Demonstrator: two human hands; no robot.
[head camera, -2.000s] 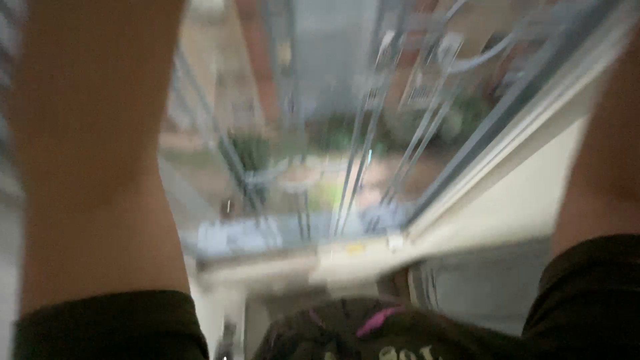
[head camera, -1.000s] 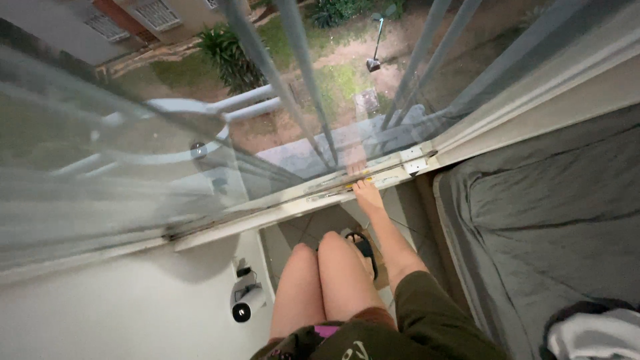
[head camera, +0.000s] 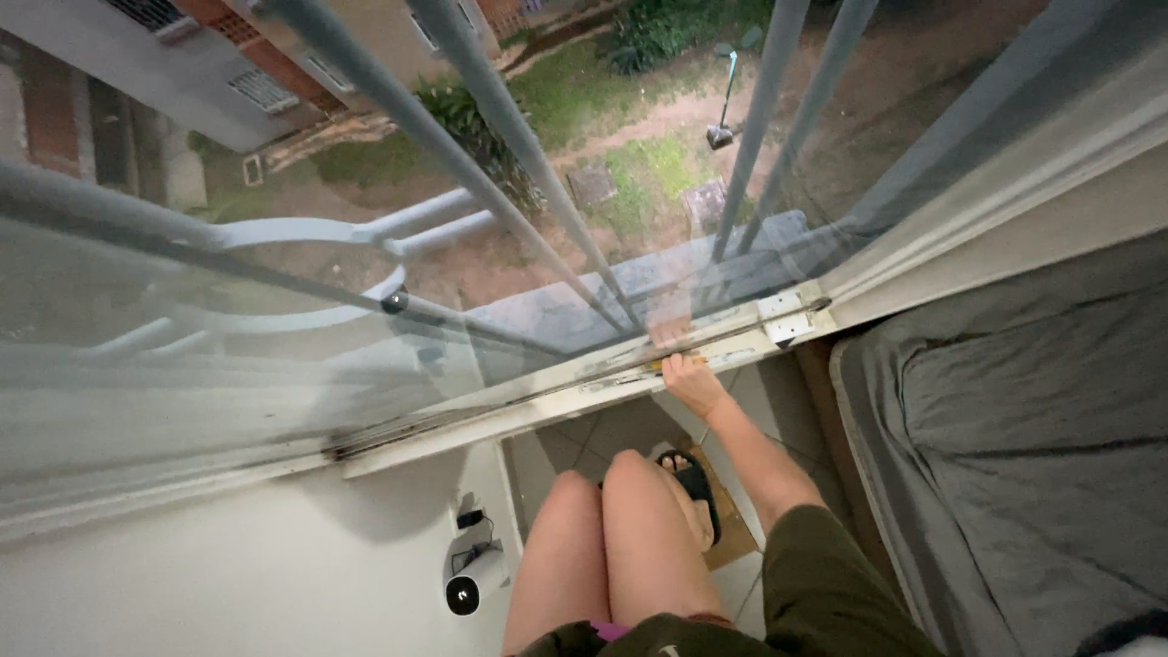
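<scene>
My right hand (head camera: 693, 381) rests on the pale window track (head camera: 547, 411), low in the window opening. Its fingers are closed on a small yellow-orange object (head camera: 671, 363), mostly covered by them, so its kind cannot be told. Just above the hand, the window glass (head camera: 584, 246) shows a faint reflection of my arm. Farther right along the track is a whitish metal fitting (head camera: 792, 315) with small holes. My left hand is out of view.
Metal window bars (head camera: 511, 119) stand beyond the glass, with a garden far below. A bed with a grey sheet (head camera: 1031, 429) lies at the right. At lower left are a white cylindrical device (head camera: 464, 595) and a black plug (head camera: 470, 518). My sandalled foot (head camera: 695, 497) is below.
Two seconds ago both forearms were raised at the sides of the view; now only the right arm shows, reaching down to the track. Its hand stays there since one second ago.
</scene>
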